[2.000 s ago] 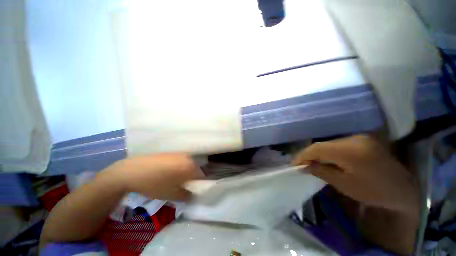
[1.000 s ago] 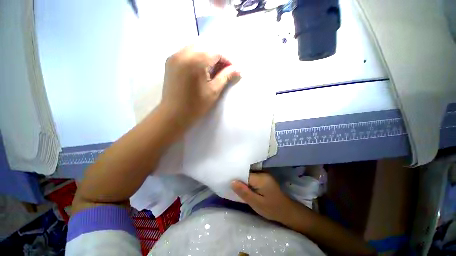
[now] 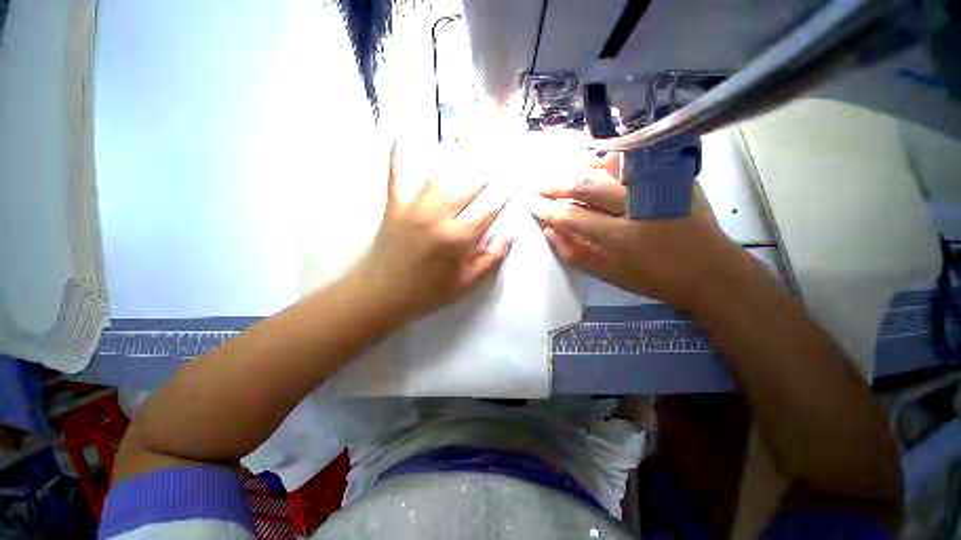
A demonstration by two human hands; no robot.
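Observation:
A white fabric panel [image 3: 479,327] lies on a cream fabric panel [image 3: 369,364] on the machine table, both reaching over its front edge. My left hand [image 3: 437,237] lies on the panels, fingers spread and pointing toward the needle area. My right hand [image 3: 622,227] is at the panel's right side, its fingertips on the fabric near the foot; the dark ribbed cylinder [image 3: 661,181] hides part of it. The presser foot area [image 3: 553,105] is just beyond my fingers, and glare washes out the fabric there.
A left stack of cut pieces [image 3: 47,211] is at the table's left. A right stack [image 3: 843,211] lies beyond my right forearm. The ruled table edge [image 3: 643,338] runs across the front. A dark tuft [image 3: 367,37] hangs at the top. A red basket [image 3: 316,496] is below.
My right hand has moved from the panel's lower edge up beside the foot. My left hand has opened flat on the fabric. The machine head has come into view.

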